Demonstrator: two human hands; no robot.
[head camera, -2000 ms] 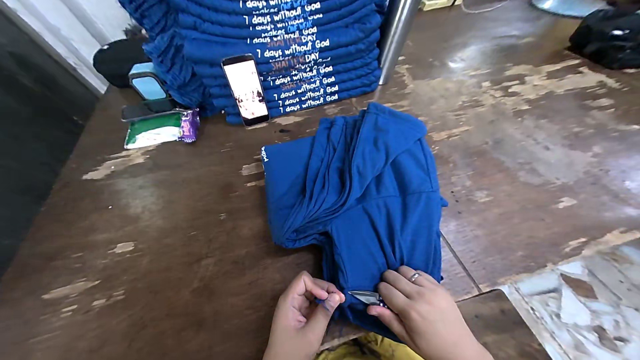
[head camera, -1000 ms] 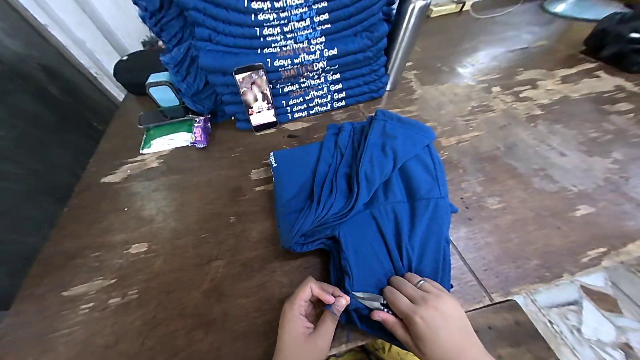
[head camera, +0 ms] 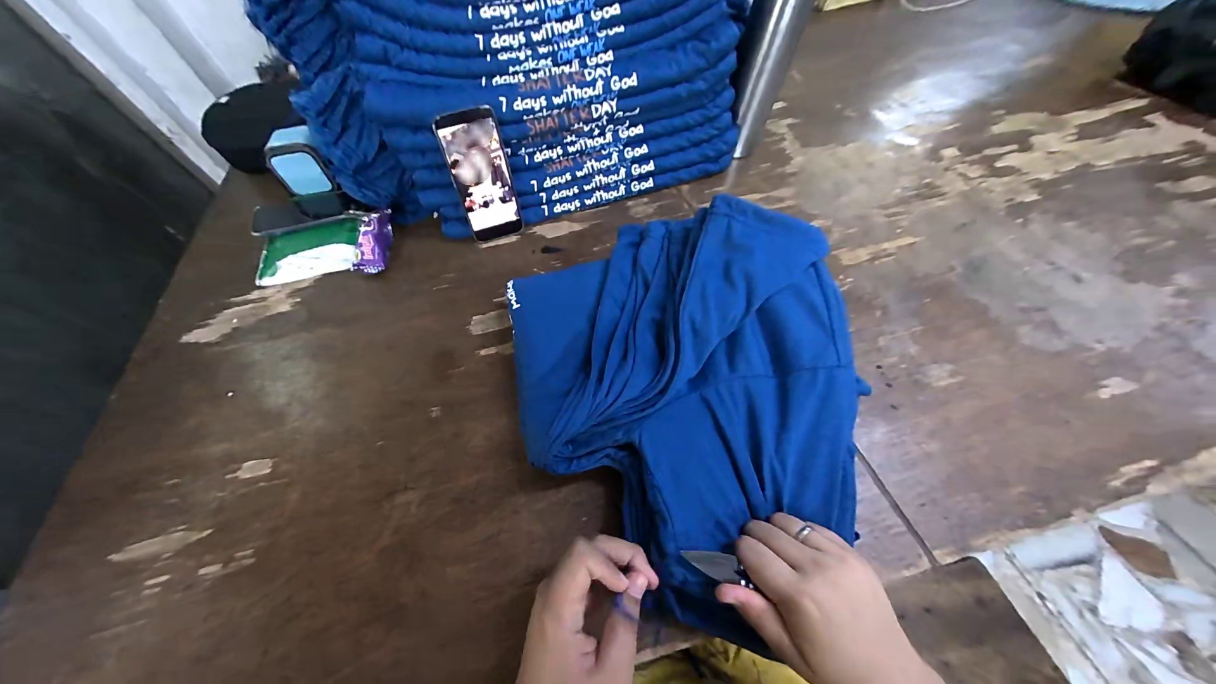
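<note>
A pile of folded blue garments (head camera: 760,380) lies on the brown wooden table (head camera: 361,532). At its lower edge, my right hand (head camera: 817,589), with a ring on one finger, is closed around a small metal cutting tool with pointed blades (head camera: 712,565); its handle is hidden in the fingers. The blades point left over the cloth. Just left of them, my left hand (head camera: 598,598) pinches a thin blue thread (head camera: 622,605) between thumb and fingertips, beside the garment's edge.
A tall stack of printed blue garments (head camera: 570,95) stands behind, with a lit phone (head camera: 478,176) leaning on it. Right of it is a metal cylinder (head camera: 774,76). A green and purple packet (head camera: 323,249), a light-blue device (head camera: 302,163) and a black object (head camera: 247,123) sit at left.
My left hand has drawn slightly away from the tool, so the gap between its fingertips and the blades is wider than a second ago. The garments keep their place on the table.
</note>
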